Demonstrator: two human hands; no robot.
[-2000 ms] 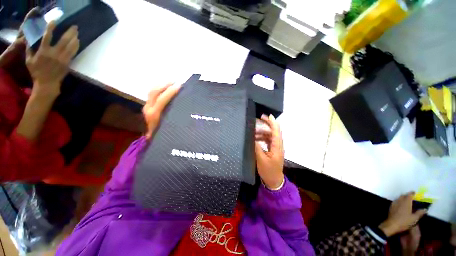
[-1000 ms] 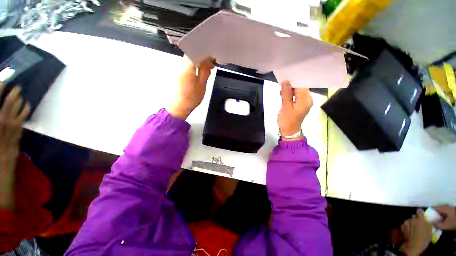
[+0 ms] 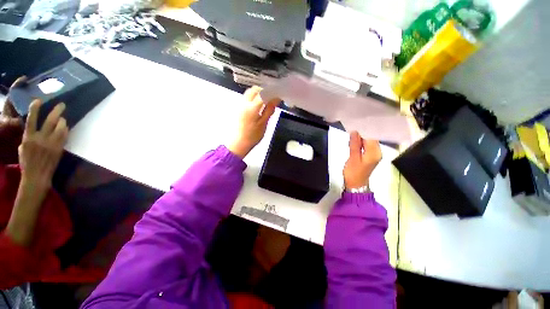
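Note:
An open black box base [image 3: 293, 181] lies on the white tabletop in front of me, with a small white device [image 3: 299, 150] in its middle. My left hand [image 3: 254, 122] holds the left end of a cover sheet [image 3: 338, 106], with its pinkish inside towards me. My right hand [image 3: 362, 158] holds the sheet's right end. The sheet is up behind the far edge of the box, slightly blurred, and does not cover the device. Its printed face is hidden.
Stacks of flat black covers [image 3: 253, 27] and white sheets [image 3: 350, 45] stand at the far side. Finished black boxes [image 3: 449, 172] stand at right, near black cables [image 3: 446, 108] and a yellow package [image 3: 437, 59]. White cables [image 3: 111, 25] lie far left. A neighbour's hand [image 3: 42, 142] holds an open box.
The cover sheet has come lower and tilted, so it looks narrower. Both my hands still hold it. The view has shifted, showing more of the cover stacks.

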